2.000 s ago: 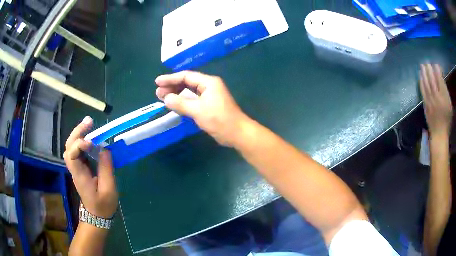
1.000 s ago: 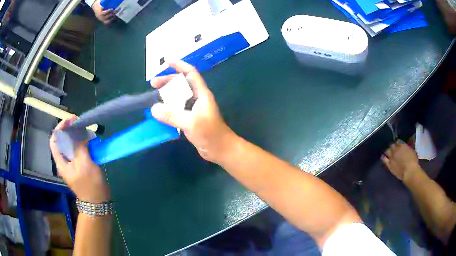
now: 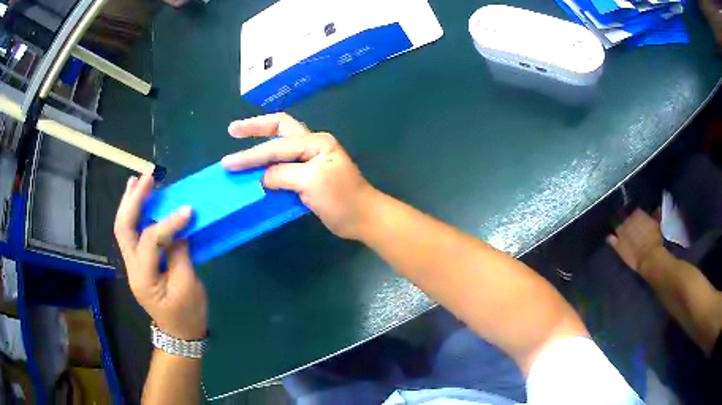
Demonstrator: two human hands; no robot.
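A blue retail box [image 3: 229, 202] is held a little above the green bench, left of centre. A light blue panel faces up and a darker blue side faces me. No opening shows. My left hand [image 3: 164, 257] grips its left end, fingers on the top and near side. My right hand [image 3: 313, 170] holds its right end, with fingers across the top; that end is partly hidden. Slight blur covers the box.
White and blue cartons [image 3: 332, 51] lie at the far side. A white oval-ended part [image 3: 538, 41] stands at the far right, near flat cartons [image 3: 629, 22]. Cream shelf legs [image 3: 95, 145] are at left. Another person's hand [image 3: 637, 240] is beyond the bench's right edge.
The box was open, with a white inside and raised flaps; its blue panel now lies over the top. Both hands stay at its ends. The other person's hand has left the bench edge.
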